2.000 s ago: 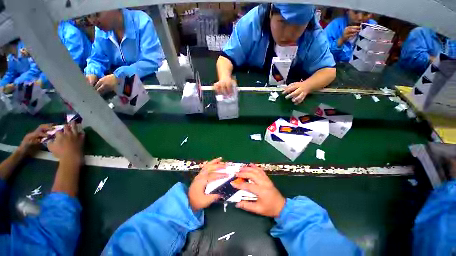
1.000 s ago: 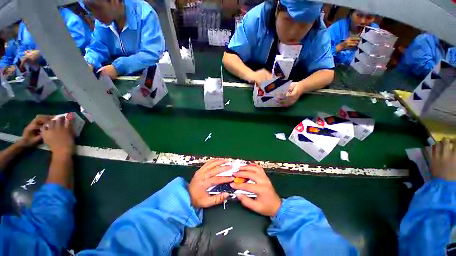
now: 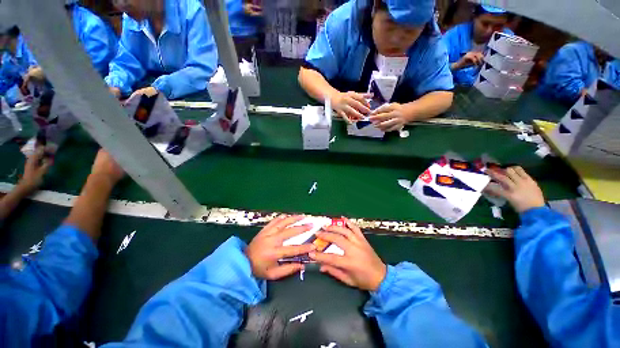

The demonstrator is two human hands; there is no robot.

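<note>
A white product box [image 3: 296, 240] with a dark panel and a red and orange mark lies at the near belt edge rail, mostly hidden under my hands. My left hand [image 3: 277, 249] covers and grips its left part. My right hand [image 3: 350, 253] lies over its right part, fingers spread on top. The fingertips of both hands nearly meet over the box. Its flaps and underside are hidden.
The green conveyor belt [image 3: 272, 173] carries open cartons [image 3: 449, 187] and a white box [image 3: 316, 127]. A neighbour's hand [image 3: 520, 188] reaches onto the belt at right. A slanted metal post [image 3: 115, 115] stands at left. Workers sit opposite. White scraps [image 3: 301, 317] lie on the bench.
Boxes on the belt have shifted right. The right neighbour's hand has reached to the open cartons. My hands have stayed at the rail on the box, with slight finger shifts.
</note>
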